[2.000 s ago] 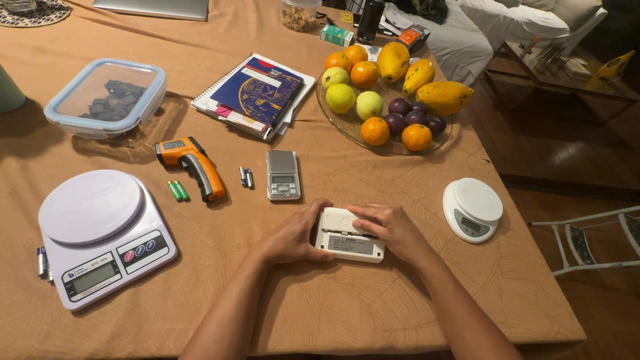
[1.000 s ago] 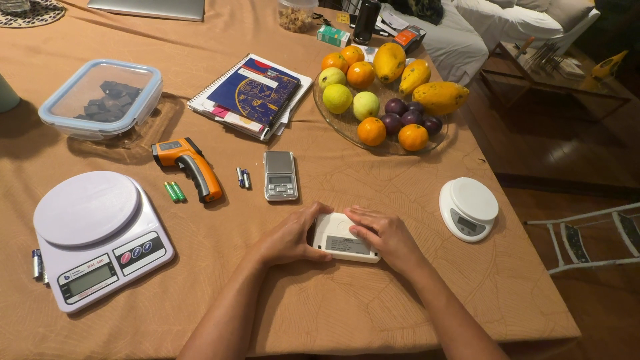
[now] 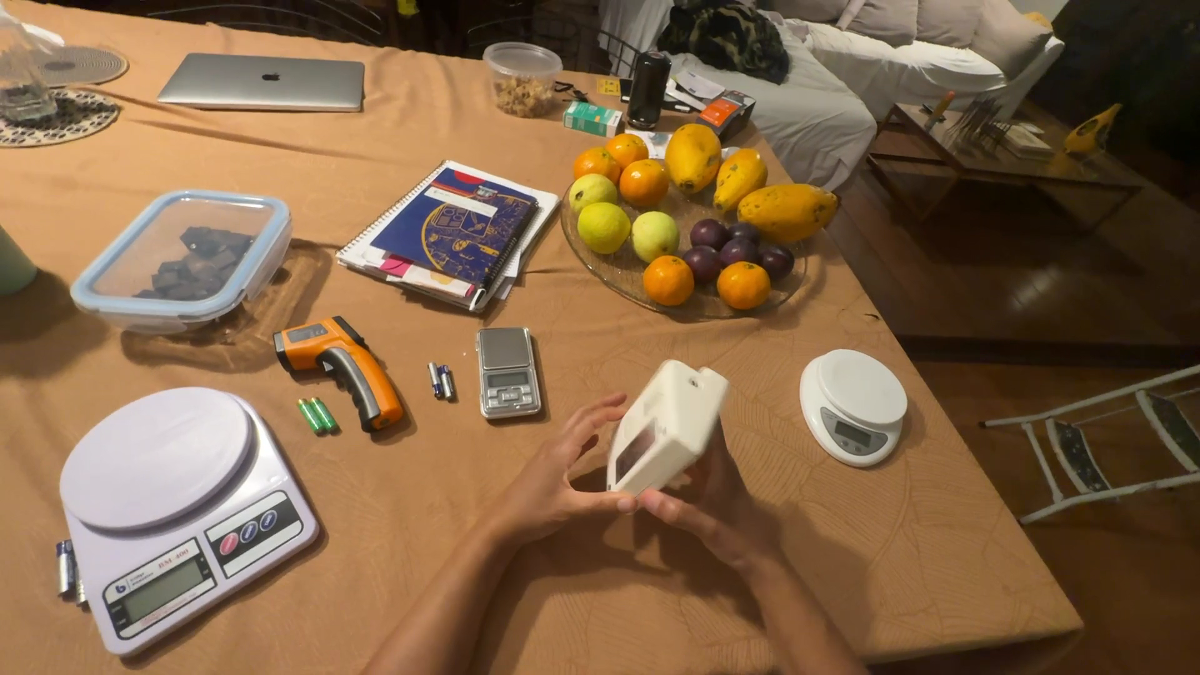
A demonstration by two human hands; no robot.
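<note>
Both hands hold a white plastic device (image 3: 670,422) tilted up on edge above the cloth. My left hand (image 3: 558,469) has its thumb at the device's lower edge, fingers spread beside its dark window. Behind the device, my right hand (image 3: 722,497) grips its right side, partly hidden. To the left lie a silver pocket scale (image 3: 508,373), two small batteries (image 3: 441,382), two green batteries (image 3: 318,416) and an orange and black infrared thermometer (image 3: 342,367). A large white kitchen scale (image 3: 183,511) stands at the lower left, with batteries (image 3: 66,569) beside it. A small white scale (image 3: 854,407) sits at the right.
A glass plate of fruit (image 3: 609,272), spiral notebooks (image 3: 450,234) and a lidded glass container (image 3: 187,262) stand farther back. A closed laptop (image 3: 262,82), a plastic tub (image 3: 522,80) and a black can (image 3: 648,89) are behind them. A stepladder (image 3: 1106,441) stands past the table's right edge.
The device lay nearly flat with its back up under both hands; now it is raised and tilted on edge between them. The view has shifted slightly.
</note>
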